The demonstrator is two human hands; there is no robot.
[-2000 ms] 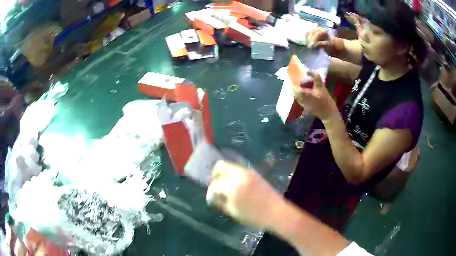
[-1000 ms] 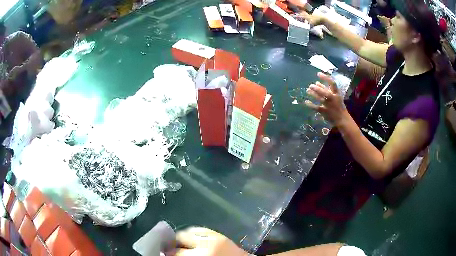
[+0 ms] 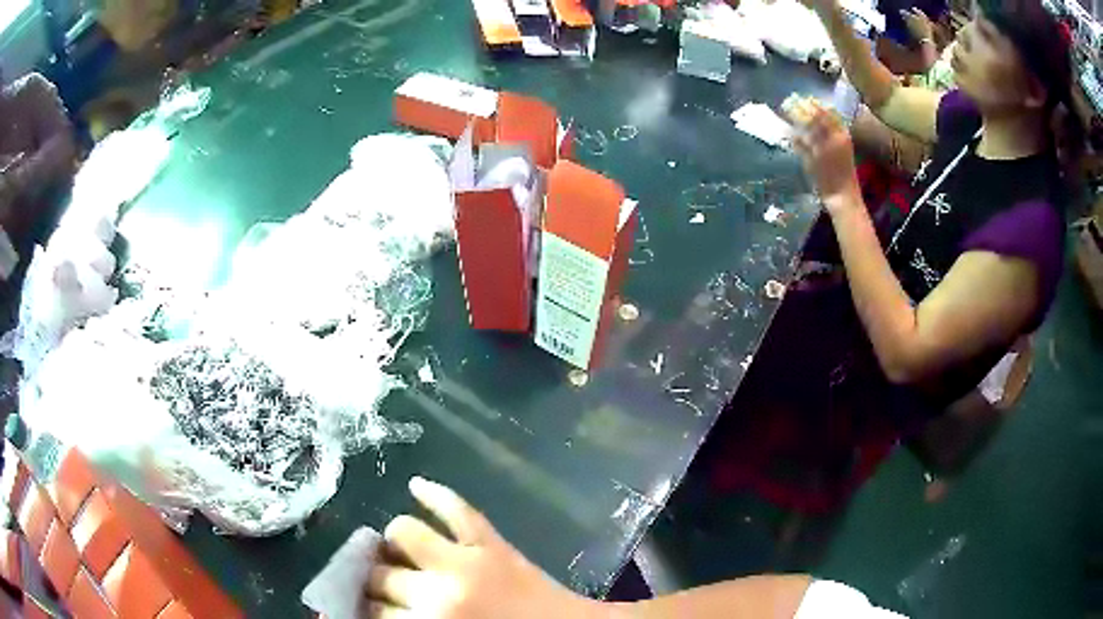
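My right hand [image 3: 442, 562] is at the bottom centre, near the table's front edge. Its fingers hold a small flat grey piece [image 3: 345, 578], and its index finger is partly extended. My left hand is not in view. Open orange-and-white retail boxes stand upright at the table's centre. The left one [image 3: 496, 260] has raised flaps and whitish contents. The right one [image 3: 576, 296] shows a white printed side and a raised orange flap. Another orange-and-white box [image 3: 445, 106] lies behind them.
A clear poly bag with a silver-grey heap [image 3: 232, 417] lies at left centre among crumpled bags [image 3: 363, 218]. Closed orange boxes [image 3: 109, 550] are stacked at lower left. A co-worker [image 3: 968, 254] stands at right with arms raised. More boxes [image 3: 532, 27] lie at the far end.
The grey piece left the open box area and came down to the near edge in my right hand. A second printed box now stands at the centre. The co-worker's box is gone from their hands.
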